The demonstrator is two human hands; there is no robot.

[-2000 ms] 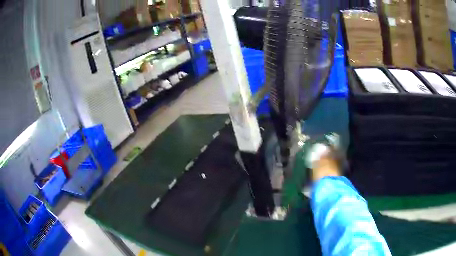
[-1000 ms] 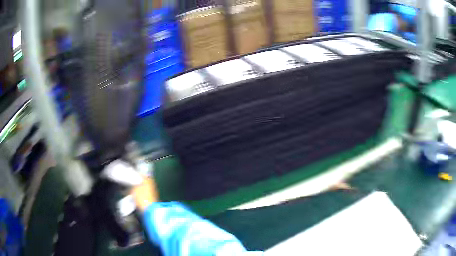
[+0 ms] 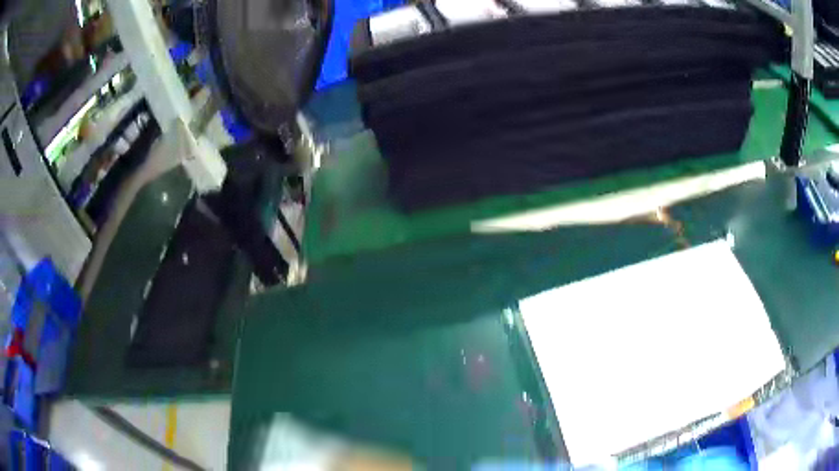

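Observation:
My left hand point(image 3: 373, 459) is a tan blur, cut off by the bottom edge. A blurred white thing point(image 3: 293, 446) is at its fingers and appears to be held; its kind cannot be told. A strip of light blue sleeve shows to the right of the hand. The hand is low over the near left part of the dark green bench mat point(image 3: 396, 368). A flat bright white sheet point(image 3: 653, 350) lies on the bench to the right. My right hand is not in view.
A tall stack of black trays point(image 3: 561, 110) with pale panels on top stands behind. A black fan point(image 3: 271, 64) and white post point(image 3: 156, 74) are at back left. A small blue bin point(image 3: 819, 202) is at the right edge, another post point(image 3: 798, 83) near it.
The view has swung right and down from the fan. My left hand and the white thing have left the fan area and are now low at the bottom edge.

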